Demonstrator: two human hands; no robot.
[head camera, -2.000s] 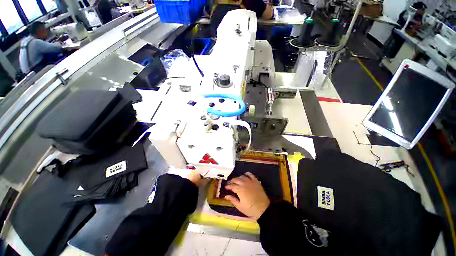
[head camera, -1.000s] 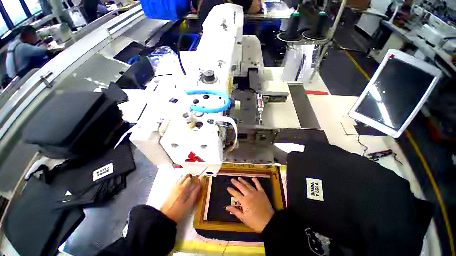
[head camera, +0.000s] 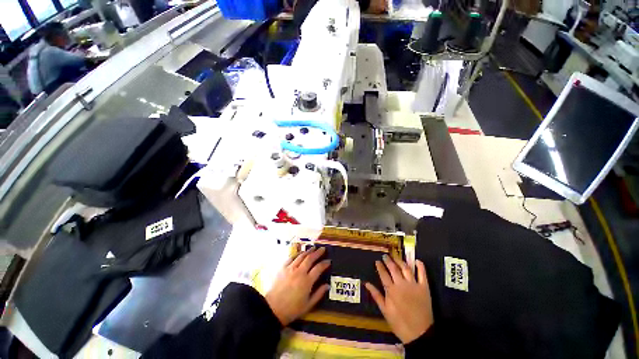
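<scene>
A black fabric panel (head camera: 350, 258) lies flat in the brown-gold clamp frame (head camera: 350, 321), under the front of the white sewing machine head (head camera: 284, 200). A white label (head camera: 345, 289) with black lettering lies on the panel between my hands. My left hand (head camera: 298, 286) lies flat with fingers spread on the panel's left side and the frame. My right hand (head camera: 403, 298) lies flat with fingers spread on the right side. Neither hand grips anything. The yellow-edged template base (head camera: 322, 347) shows below the frame.
Black finished panels with a label (head camera: 518, 280) lie at right. Small labelled black pieces (head camera: 150, 242) and thick padded pieces (head camera: 115, 158) are stacked at left. A tilted screen (head camera: 578, 137) stands at right. A blue hose (head camera: 307, 137) loops on the machine head; thread cones (head camera: 448, 34) stand behind.
My right hand has moved right, off the label, which now shows fully. My left hand has moved right from beside the frame onto the panel's left side.
</scene>
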